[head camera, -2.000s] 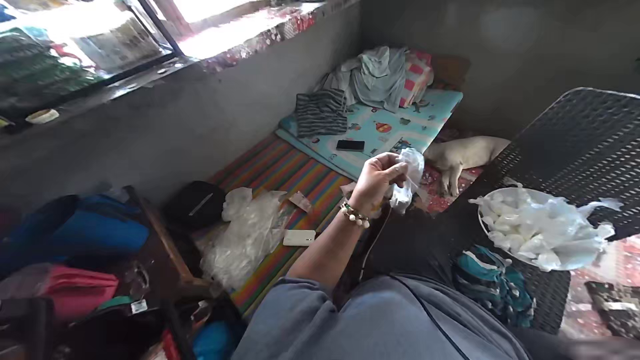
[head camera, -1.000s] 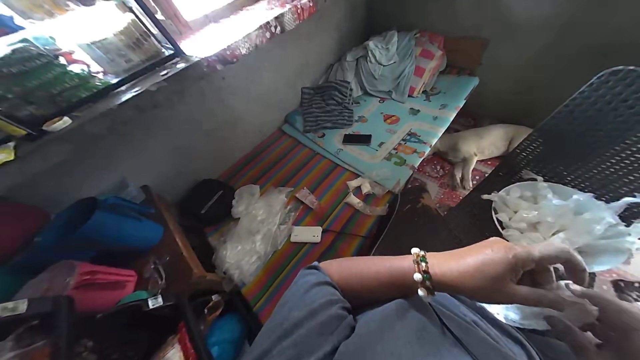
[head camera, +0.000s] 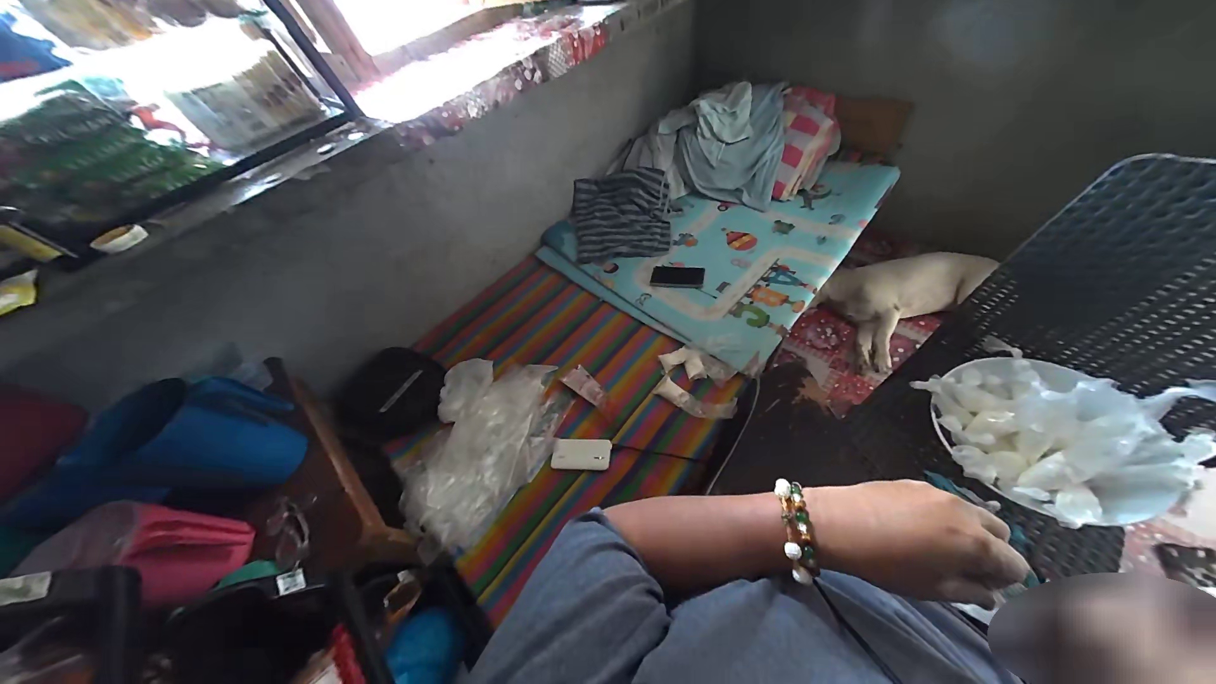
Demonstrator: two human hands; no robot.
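My left hand, with a beaded bracelet on its wrist, reaches across my lap at the lower right. Its fingers curl downward, and what lies under them is hidden. Just above it a white bowl is heaped with small knotted clear plastic bags holding something whitish. A teal cloth lies partly behind the hand. A blurred patch covers the lower right corner, and my right hand cannot be made out there.
A black woven chair stands at right. A dog lies beyond it. On the striped mat are clear plastic bags and a white device; a dark phone rests on the printed mat. Blue and pink plastic pitchers stand left.
My left hand, raised with a clear plastic bag two seconds ago, has come down to the lower right. One second ago both hands were together there; the right is no longer discernible.
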